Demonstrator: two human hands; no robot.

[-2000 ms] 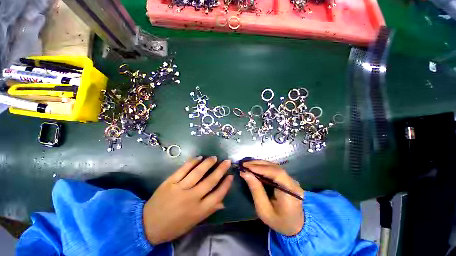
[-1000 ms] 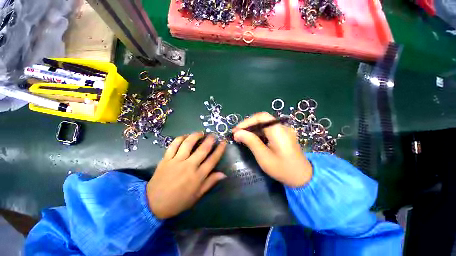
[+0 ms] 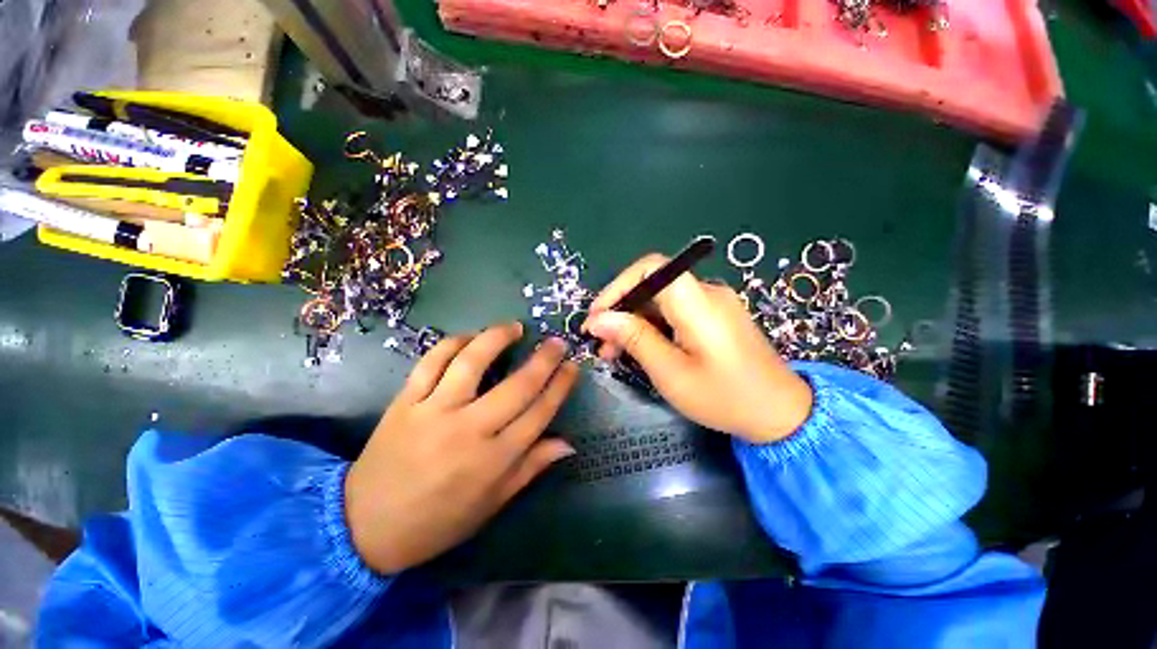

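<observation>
My right hand (image 3: 698, 349) holds a slim black pen-like tool, likely tweezers (image 3: 662, 275), its lower end at a small heap of ringed parts (image 3: 555, 282) in the middle. My left hand (image 3: 459, 437) lies palm down with fingers spread, its fingertips at the lower edge of that heap. Whether something is under its fingertips is hidden. A clear sheet with rows of tiny dark marks (image 3: 634, 454) lies on the mat just right of my left hand. More ringed parts are heaped at the left (image 3: 368, 247) and behind my right hand (image 3: 825, 304).
A yellow box (image 3: 273, 209) with markers stands at left, a dark watch frame (image 3: 146, 306) below it. A metal post with a foot bracket (image 3: 438, 79) is behind. A pink-red tray (image 3: 761, 70) is at the back. Clear strips (image 3: 977, 292) lie at right.
My right hand and the tool have moved from the sheet up to the middle heap, uncovering the rows of marks. Lately the tool has tilted more upright. My left hand stays spread nearby.
</observation>
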